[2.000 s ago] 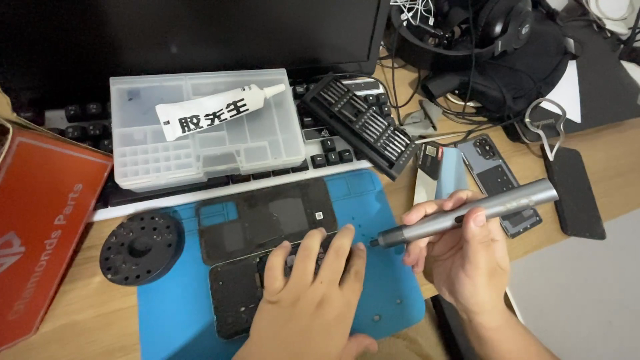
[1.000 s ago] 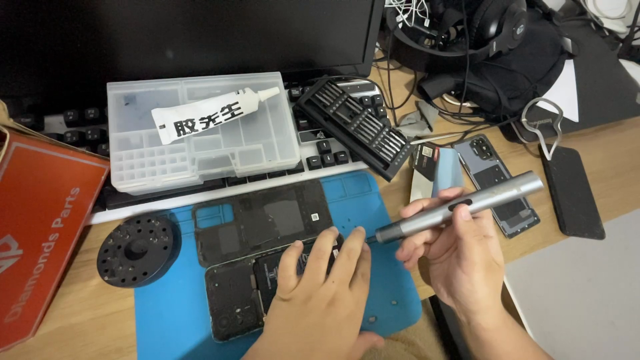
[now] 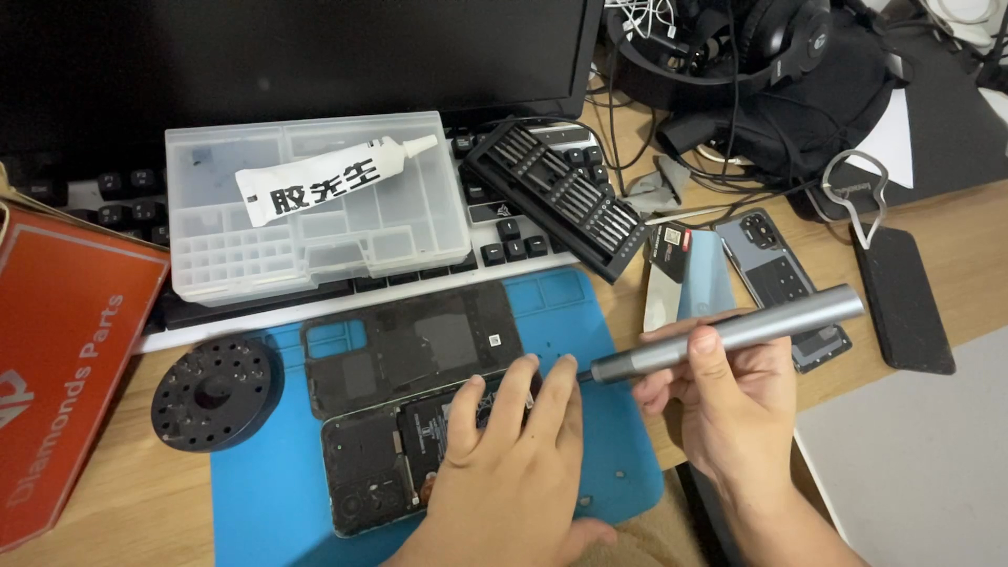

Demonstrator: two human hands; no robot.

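Observation:
An opened smartphone with its battery and inner parts bare lies on a blue silicone repair mat. My left hand rests spread over the phone's right part and hides much of it. In my right hand is a grey electric screwdriver, held nearly level. Its tip points left, close by my left fingertips at the phone's right end; whether it touches a screw cannot be told. The detached back cover lies along the phone's far edge, inner side up.
A round black bit holder stands left, near an orange box. Behind are a clear parts case bearing a glue tube, a keyboard and a screwdriver bit tray. Two more phones, one a grey-blue phone, lie right.
The electric screwdriver's rear end has swung nearer to level, while its tip stays by the phone's right end. My left hand remains over the phone, its fingers shifted slightly.

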